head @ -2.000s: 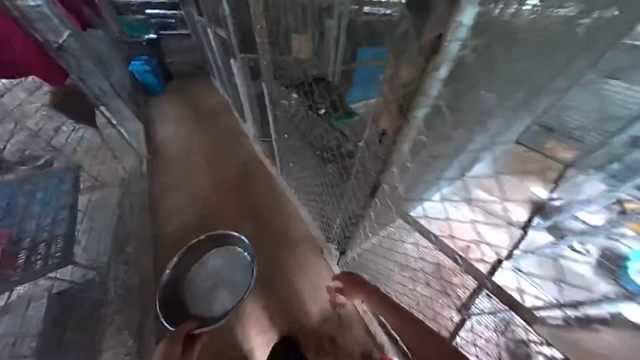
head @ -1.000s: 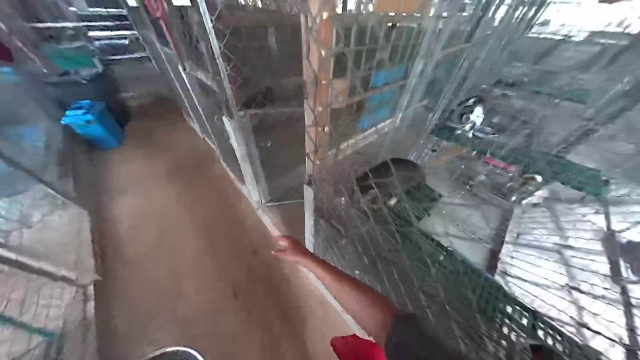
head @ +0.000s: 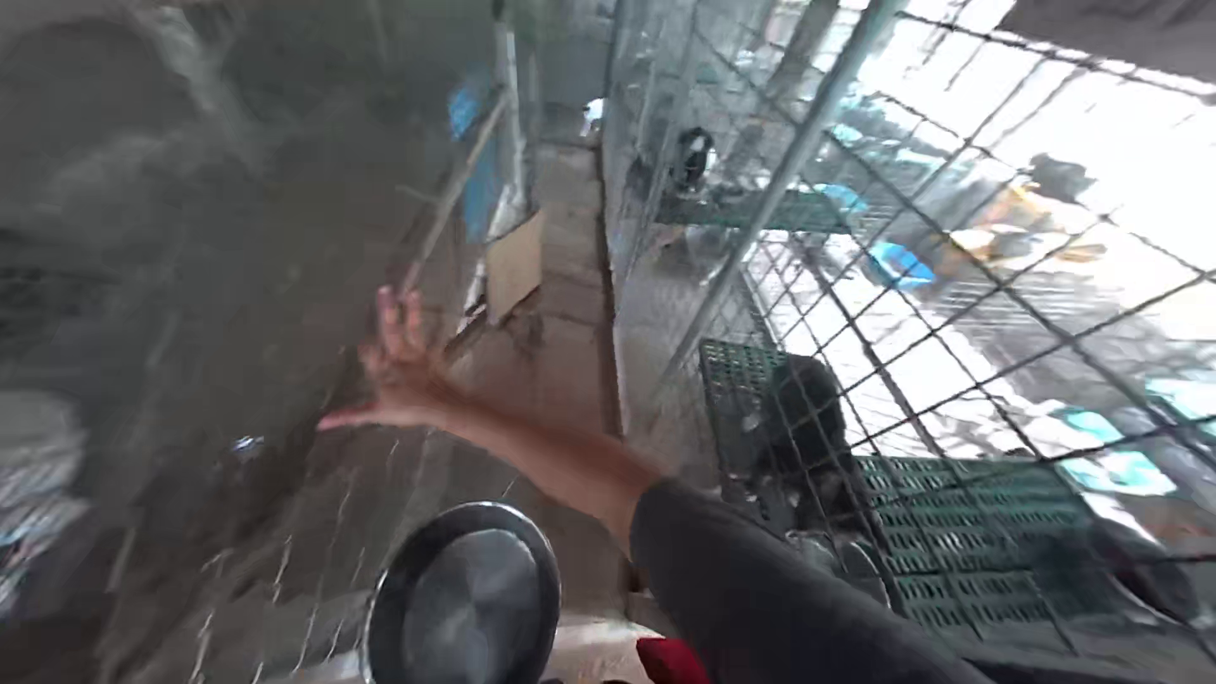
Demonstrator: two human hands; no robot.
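My right hand [head: 404,370] reaches out to the left of centre, its fingers spread and nothing held in it; the arm wears a dark sleeve. Below it, at the bottom, is a round metal pan [head: 470,598], its inside facing up. My left hand is not in view, so its hold on the pan cannot be seen. Past my right hand, a piece of cardboard [head: 515,266] stands beside a narrow passage.
On the right runs a wire mesh fence [head: 888,375]. Behind it a dark animal [head: 807,418] is near green slatted plastic panels [head: 969,532], and a black and white animal [head: 695,157] is farther back. A blue basin [head: 901,266] lies beyond. The left side is blurred.
The view has swung strongly. My right hand, by the mesh partition one second ago, now stretches to the left with spread fingers. The pan shows more fully than one second ago; my left hand has left view.
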